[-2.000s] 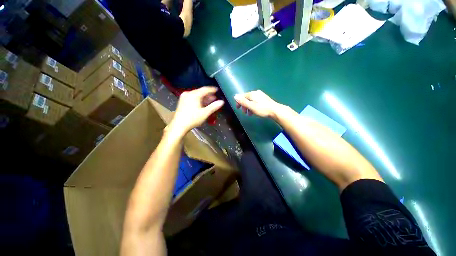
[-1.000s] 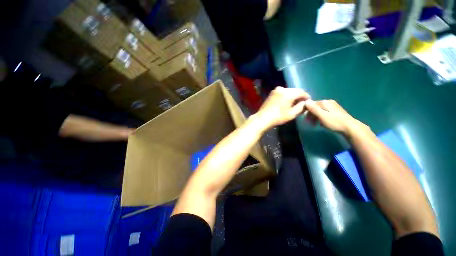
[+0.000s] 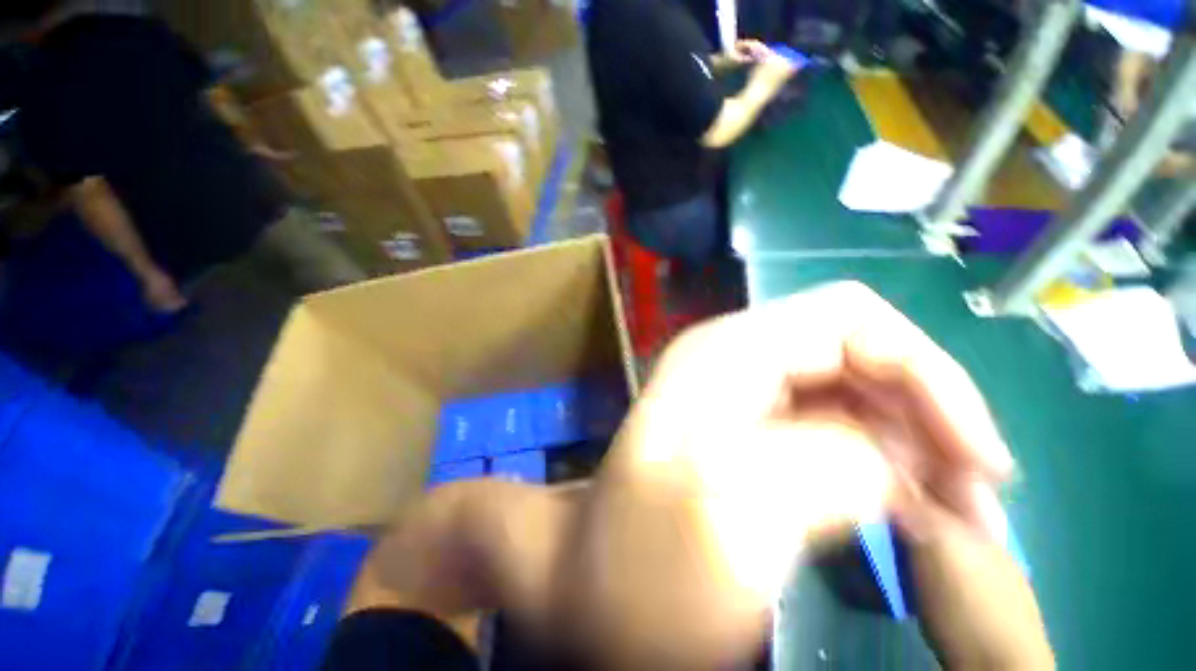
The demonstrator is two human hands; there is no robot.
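Observation:
My left hand (image 3: pixel 708 459) and my right hand (image 3: pixel 918 393) are raised close to the camera, overlapping, blurred and overexposed. Their fingers are bent; whether they hold anything cannot be told. Below them to the left stands an open brown shipping carton (image 3: pixel 354 354). Several blue product boxes (image 3: pixel 512 420) lie in its bottom; my left arm and hand hide its near right part. A blue box (image 3: pixel 884 566) on the bench shows partly beside my right wrist.
The green bench (image 3: pixel 813 282) runs along the right, with white papers (image 3: pixel 1128 338) and metal posts (image 3: pixel 1010 118). Blue crates (image 3: pixel 79 524) stand at lower left. Labelled cartons (image 3: pixel 459 197) are stacked behind. One person (image 3: pixel 656 118) is at the bench, another (image 3: pixel 158 144) at upper left.
My hands have come up closer to the camera and now overlap. The view has shifted, showing more boxes inside the carton. The person at left has moved away from the carton's rim.

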